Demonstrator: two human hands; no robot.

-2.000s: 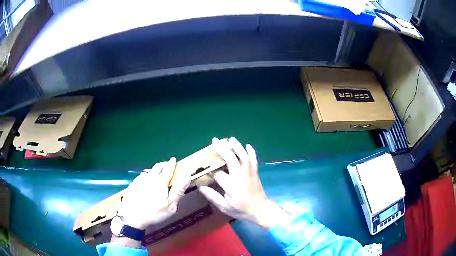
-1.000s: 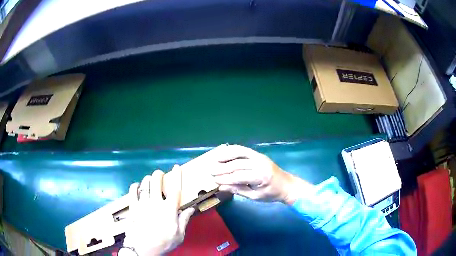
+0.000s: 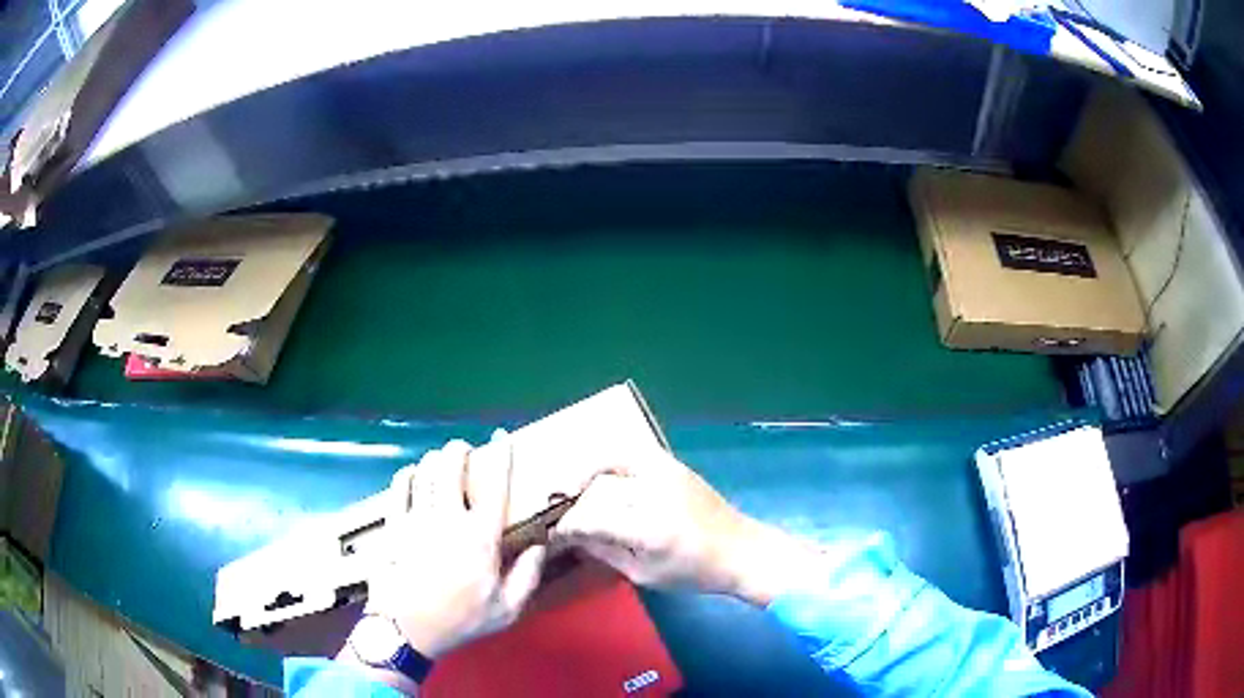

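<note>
A brown carton (image 3: pixel 580 436) stands tilted on the near worktop, its slotted narrow side facing up. My left hand (image 3: pixel 450 545) lies over the middle of that side, fingers spread across it and thumb at the near edge. My right hand (image 3: pixel 648 525) has its fingers bent at the slotted edge near the carton's right end; the fingertips are partly hidden. A red board (image 3: pixel 587 638) with a small white label lies under and in front of the carton. The carton's printed face is mostly hidden by my left hand and wrist.
A closed carton (image 3: pixel 1030 273) lies at the belt's right end beside dark rollers (image 3: pixel 1116 389). Two open cartons lie at the left, one nearer (image 3: pixel 205 293). A white scale (image 3: pixel 1057 511) stands at the right, with red boards (image 3: pixel 1207 614) beyond it. A white shelf (image 3: pixel 478 68) runs above.
The carton has turned from its printed face to show more of its slotted side. My right hand has moved from the top of that side down to its near edge, fingers now bent.
</note>
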